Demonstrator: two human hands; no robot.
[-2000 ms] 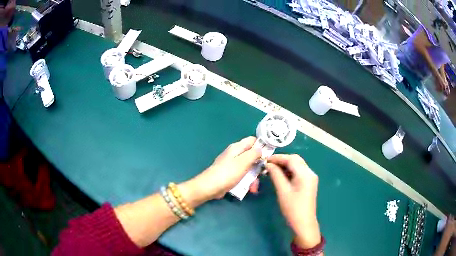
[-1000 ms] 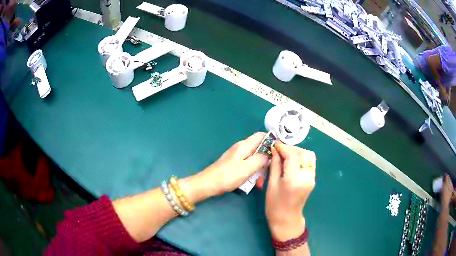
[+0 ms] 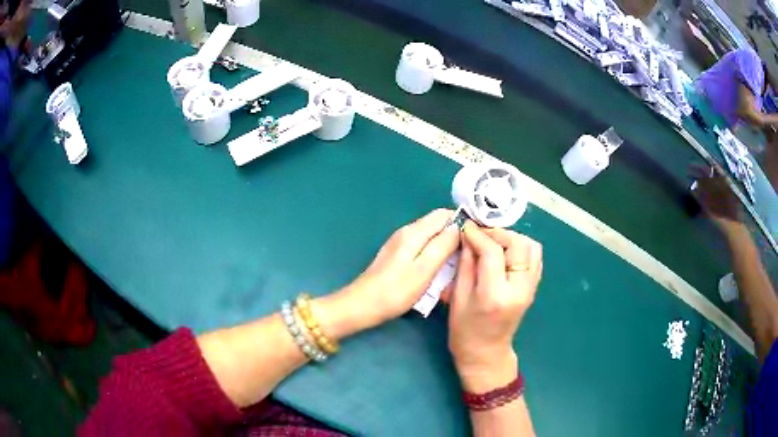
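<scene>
A white plastic housing (image 3: 490, 195) has its round spoked head facing up and its flat arm pointing down toward me. My left hand (image 3: 418, 260) holds the housing by its arm. A small circuit board (image 3: 461, 219) shows at the top of the arm, close to the head. My right hand (image 3: 495, 286) has thumb and forefinger pinched at that board; the fingertips hide most of it. The lower end of the arm shows between the two hands.
Waiting housings (image 3: 333, 109) with loose boards stand left along the pale rail (image 3: 597, 227). The conveyor (image 3: 512, 51) carries spaced housings. Small white parts (image 3: 676, 339) and board strips (image 3: 706, 380) lie at lower right. Another person's arm (image 3: 742, 247) reaches over the belt at right.
The circuit board has been brought up against the arm near the head, and both hands have moved slightly upward. Belt housings have moved left. Another person's arm has reached further in at right.
</scene>
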